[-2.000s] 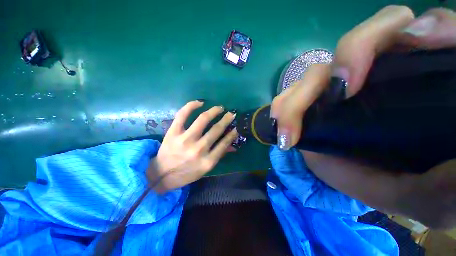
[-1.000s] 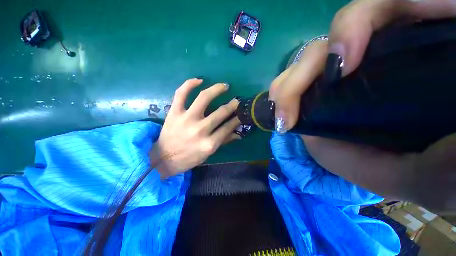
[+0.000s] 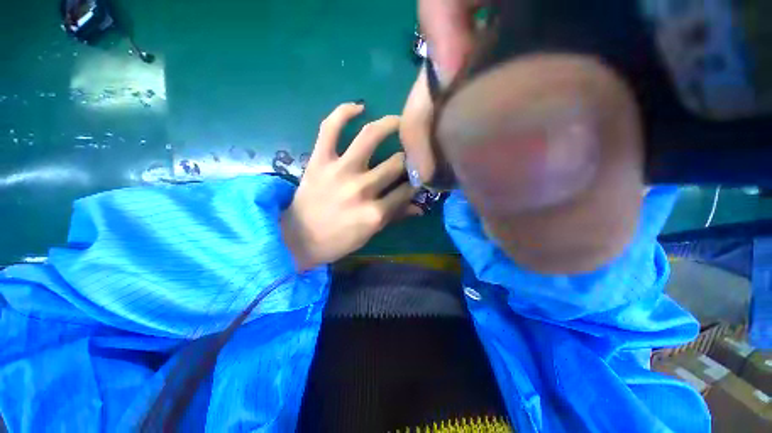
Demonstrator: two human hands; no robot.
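Note:
My left hand lies near the bench's front edge, its thumb side and fingertips against a small black electronic unit, which is mostly hidden. My right hand is large, close to the camera and partly blurred. It grips the thick black electric screwdriver, which fills the upper right. The screwdriver's nose is hidden behind my right fingers, so I cannot see whether its tip touches the unit.
Another electronic unit with a dark lead wire lies at the far left. A sliver of one more unit shows beside my right fingers. The green bench spans the view. Cardboard boxes stand at the lower right.
The view has shifted, so the bench items sit higher. My right hand and the screwdriver have swung up closer to the camera and cover the round disc. My left hand stays at the unit.

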